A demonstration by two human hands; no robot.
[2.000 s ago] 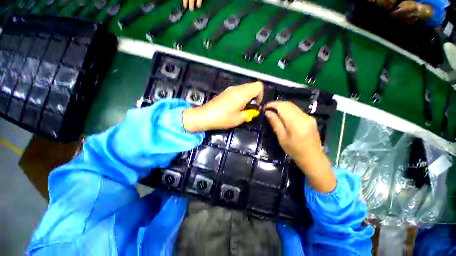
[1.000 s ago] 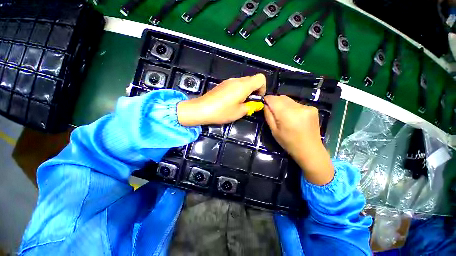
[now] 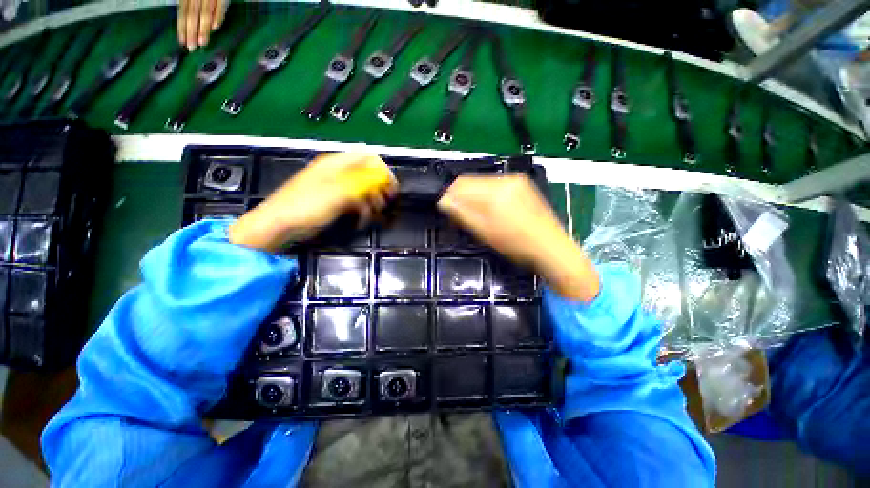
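The black blister tray (image 3: 403,326) lies in front of me with grey-black watch cases in some pockets, one at the upper left (image 3: 224,174) and others at the lower left (image 3: 341,384). My left hand (image 3: 320,198) is over the tray's upper left-middle, blurred, with yellow finger cot (image 3: 370,178) and curled fingers. My right hand (image 3: 510,217) is over the upper right part, fingers bent and pointing left. The hands are apart, with a dark patch between them. Whether either hand holds a watch part cannot be told.
Strapped watches (image 3: 462,80) lie in a row on the green conveyor belt (image 3: 553,57) beyond the tray. Another person's hand (image 3: 200,21) is over the belt. A black stacked pile (image 3: 38,238) stands left. A clear plastic bag (image 3: 668,272) with black contents lies right.
My hands, earlier close together over the tray, have separated, the left moving left. The view has shifted and turned, showing the tray straighter. The other person's hand appears farther left.
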